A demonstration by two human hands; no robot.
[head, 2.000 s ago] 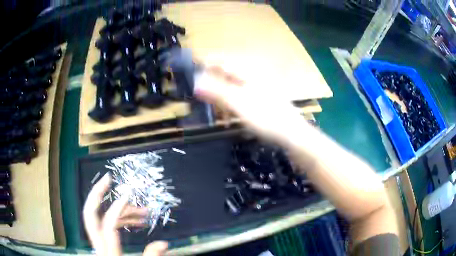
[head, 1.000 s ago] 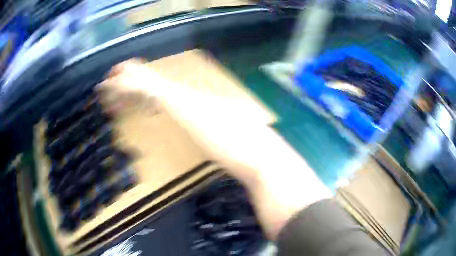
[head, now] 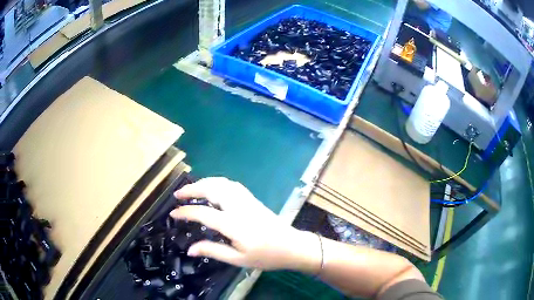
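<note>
My right hand (head: 234,225) is over the right side of the heap of small black moulded parts (head: 170,263), palm down with fingers apart; no part shows held in it. The heap lies on the black tray (head: 111,275), cut off at the bottom edge. Black plastic bodies (head: 23,234) stand in rows on a tan cardboard sheet (head: 99,140) at the left. My left hand is out of the picture.
A blue bin (head: 275,91) full of small black parts stands beyond, by a post (head: 211,29). Cardboard sheets (head: 375,181) stand at right below the bench edge. A white bottle (head: 429,111) and a machine frame stand at far right.
The view has swung to the right. My right hand has come back from the rows of bodies to the heap of small parts. My left hand, earlier at the pins, has left the picture.
</note>
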